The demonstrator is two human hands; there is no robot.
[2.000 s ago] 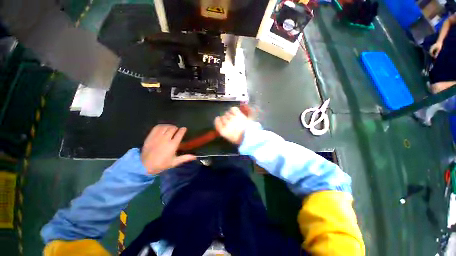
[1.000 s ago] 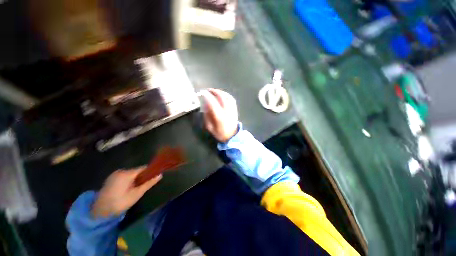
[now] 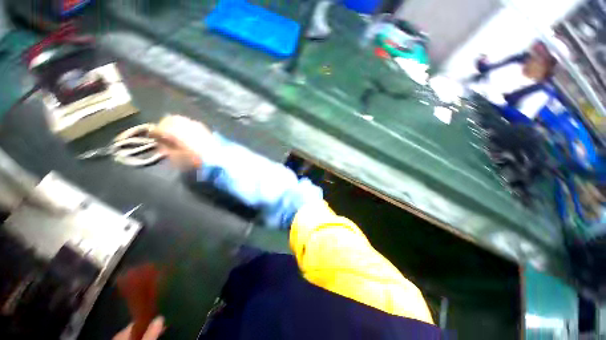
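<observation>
The white-handled scissors [image 3: 137, 145] lie on the dark bench top, blades pointing left. My right hand [image 3: 181, 141] is at their handle loops, fingers at the near loop; blur hides whether it grips them. The brown-red wire bundle [image 3: 138, 292] stands up from my left hand [image 3: 147, 329], which is cut off by the bottom edge with only fingertips showing around the bundle. The pale plate [image 3: 56, 216] of the crimping machine is at the left, with the dark applicator [image 3: 63, 285] beside it.
A small boxed device [image 3: 90, 99] with a black top and red leads stands beyond the scissors. A blue tray [image 3: 254, 26] lies on the long green table [image 3: 372, 156]. Another person [image 3: 531, 70] is at the upper right. A dark opening edges the bench at the right.
The view has swung to the right. My right hand has moved from beside the machine plate to the scissors. My left hand still holds the wire bundle and has slipped mostly out of the picture.
</observation>
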